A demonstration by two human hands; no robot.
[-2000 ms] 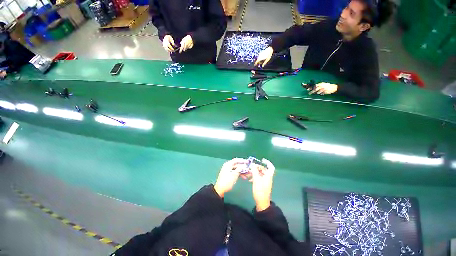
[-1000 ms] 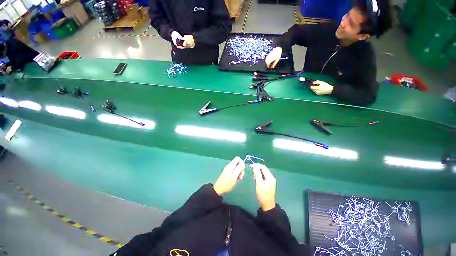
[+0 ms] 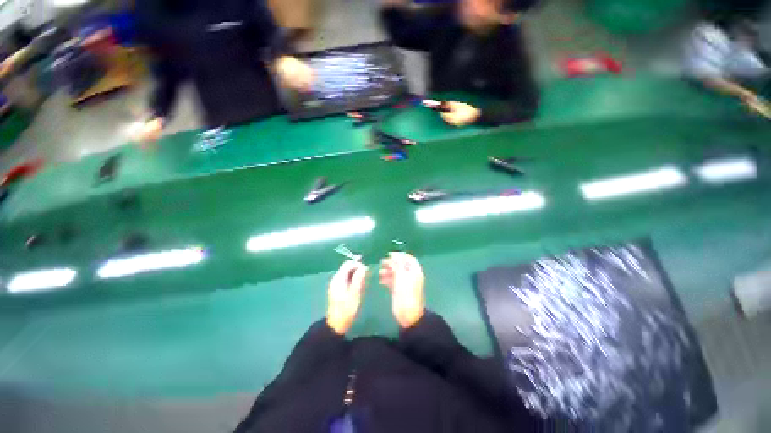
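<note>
The frame is blurred. My left hand [image 3: 346, 296] holds thin pale pieces [image 3: 346, 252] that stick up from its fingertips over the belt's near edge. My right hand [image 3: 405, 289] is just to the right, apart from it, with its fingers pinched. A small thin pale piece [image 3: 398, 243] shows at its fingertips. A heap of thin pale pieces [image 3: 583, 330] lies on the black ribbed tray [image 3: 499, 296] at my right.
Black cable assemblies [image 3: 427, 195] lie scattered on the green belt [image 3: 279, 203]. Across it are two coworkers [image 3: 224, 59] [image 3: 482, 63], a far black tray [image 3: 393, 80] with pale pieces, a small pale pile [image 3: 211, 139] and a dark cluster [image 3: 391, 139].
The view has turned and blurred. My hands have moved a little apart, each with pale material at its fingertips. The left coworker's hands have separated, one now at the far tray.
</note>
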